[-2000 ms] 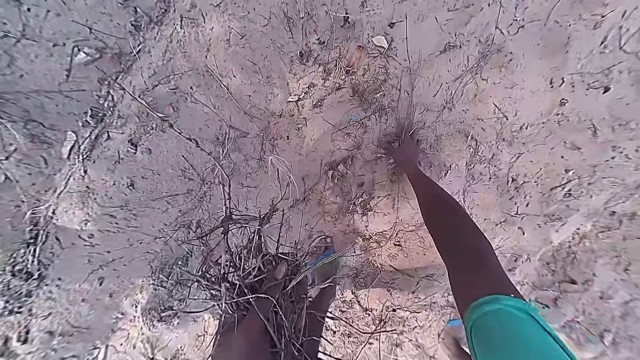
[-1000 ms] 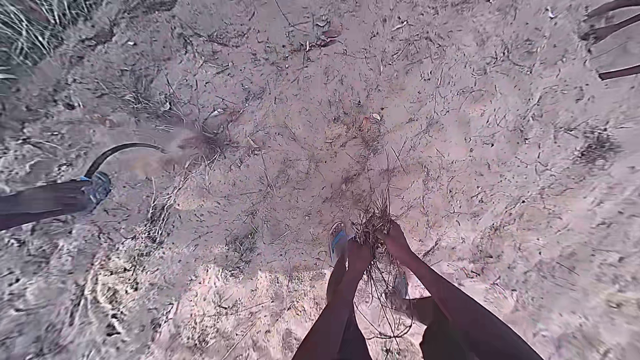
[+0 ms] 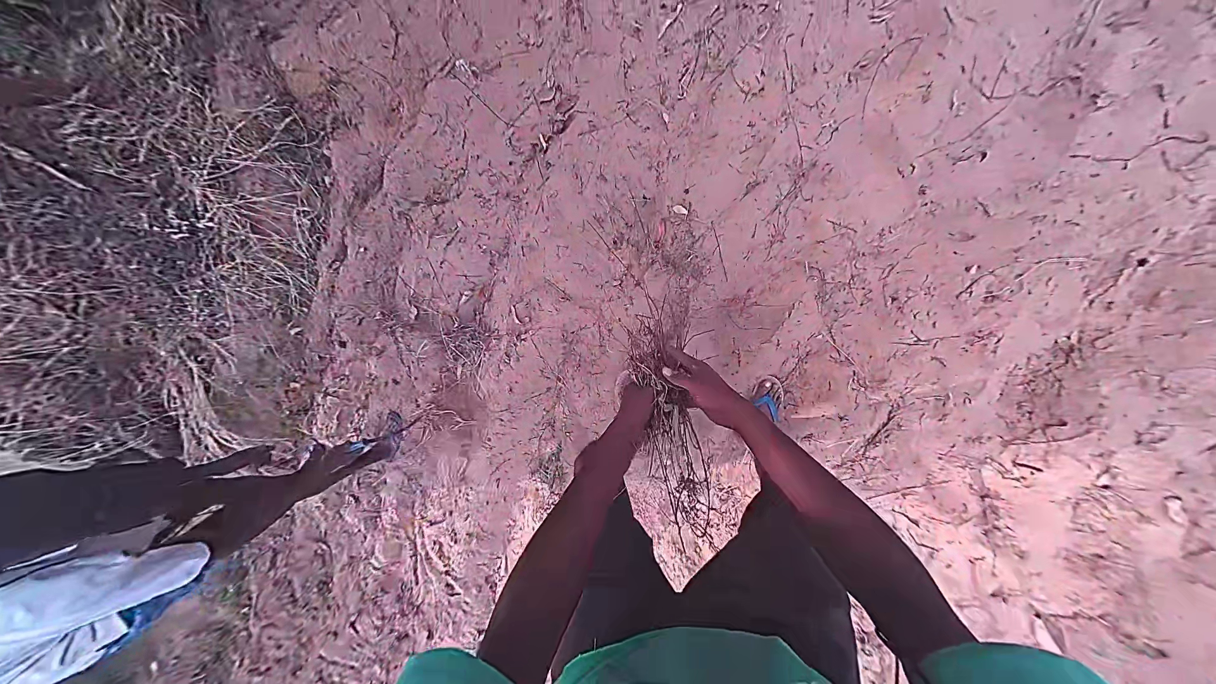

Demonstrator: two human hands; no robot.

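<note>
Both hands meet low in front of me, between my feet, around a bundle of dry twigs and stalks (image 3: pixel 679 456). My left hand (image 3: pixel 636 404) grips the bundle from the left, its fingers partly hidden by the stalks. On the right side, my right hand (image 3: pixel 698 382) lies against the same bundle with its thumb and fingers apart, the palm side hard to see. Thin stems hang down from the bundle toward me, and finer ones stick out above it. A blue flip-flop (image 3: pixel 768 405) is on my right foot, just beyond my right wrist.
Another person's legs and arm (image 3: pixel 313 470) reach in from the lower left, beside a light cloth (image 3: pixel 95 589). A thick patch of dry brush (image 3: pixel 190 218) covers the upper left. Pinkish bare soil (image 3: pixel 950 237) with scattered twigs and small debris spreads ahead and right.
Two seconds ago my right hand was out on the ground, apart from the twigs by my left; now both are together at the bundle. The view has shifted. The other person's curved blade no longer shows.
</note>
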